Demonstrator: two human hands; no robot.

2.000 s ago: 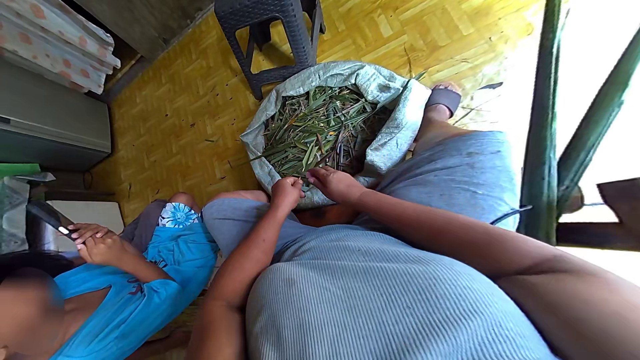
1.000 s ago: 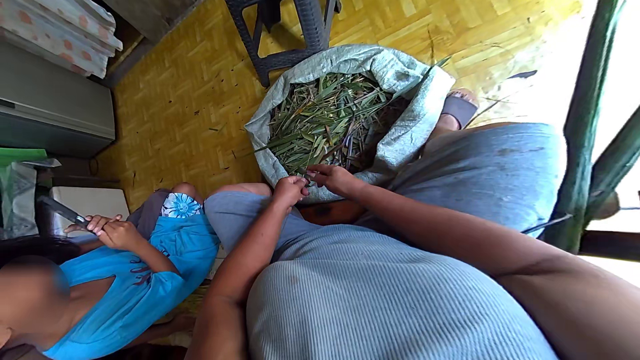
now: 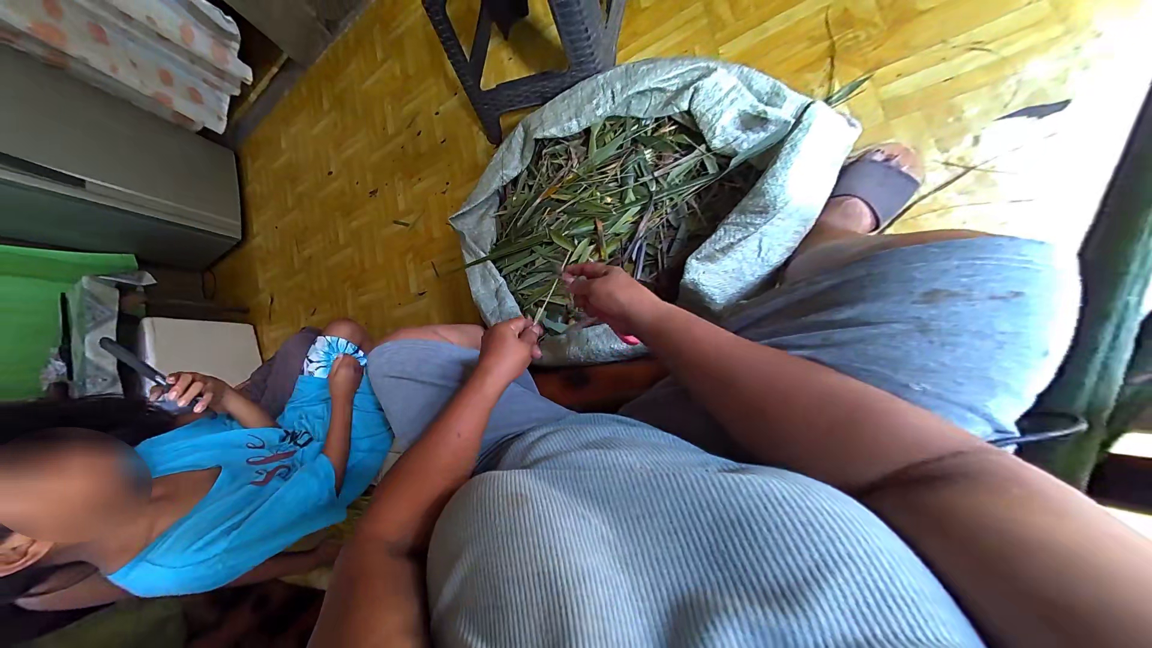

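Note:
A woven plastic sack [image 3: 756, 229] with a rolled-down rim stands between my legs, filled with green and brown leaf strips [image 3: 612, 189]. My left hand [image 3: 510, 348] is at the sack's near left rim, its fingertips pinching a thin pale strip [image 3: 545, 301]. That strip slants up toward my right hand [image 3: 605, 292], which hovers over the near part of the leaves with its fingers bent. Whether the right fingertips touch the strip cannot be told. Something small and pink shows under my right hand.
A dark plastic stool [image 3: 540, 85] stands beyond the sack. To the left a person in a blue shirt [image 3: 261, 459] sits close to my leg, holding a dark object [image 3: 133, 360]. A sandalled foot [image 3: 877, 184] rests right of the sack. Leaf bits lie on the yellow floor [image 3: 351, 207].
My hands were close together at the sack's near rim; now they are farther apart, the right one farther over the leaves. The nearby person's one hand has left the dark object and lies lower.

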